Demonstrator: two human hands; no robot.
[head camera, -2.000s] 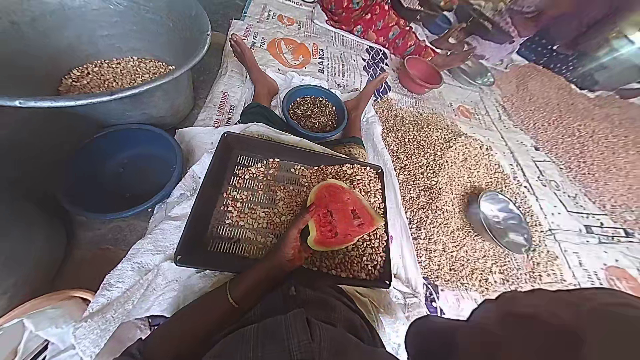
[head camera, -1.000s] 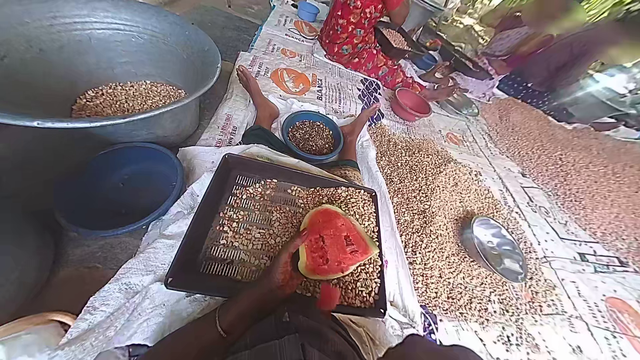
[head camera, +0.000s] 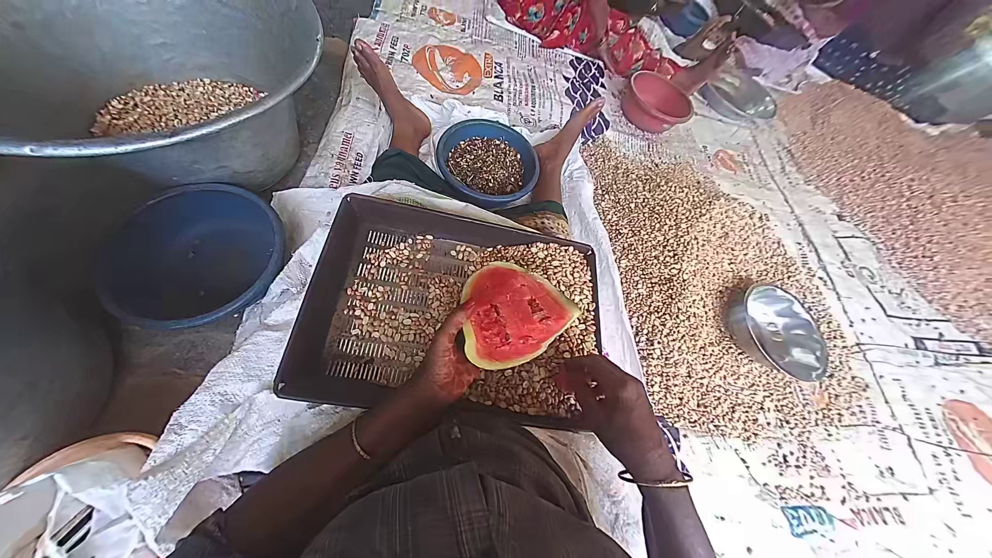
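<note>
My left hand (head camera: 447, 356) grips a cut piece of watermelon (head camera: 515, 316) by its left side, red flesh facing up, over a black slotted plastic tray (head camera: 310, 341) on my lap. Shelled nuts or seeds (head camera: 387, 310) lie spread in the tray, thicker at its right. Just right of and below the melon is my right hand (head camera: 612, 403), over the tray's lower right corner with its fingers curled; whether something small is between them cannot be told.
A blue bowl (head camera: 487, 194) of dark bits stands between my feet. At left are a large metal tub (head camera: 225, 132) and a blue basin (head camera: 190, 306). A metal bowl (head camera: 783, 329) rests on the nut pile (head camera: 682, 256) at right. Beyond a red bowl (head camera: 657, 105) sit other people.
My right hand, out of sight two seconds ago, has come in beside the melon. A small red piece seen under the melon one second ago no longer shows. My left hand still holds the melon.
</note>
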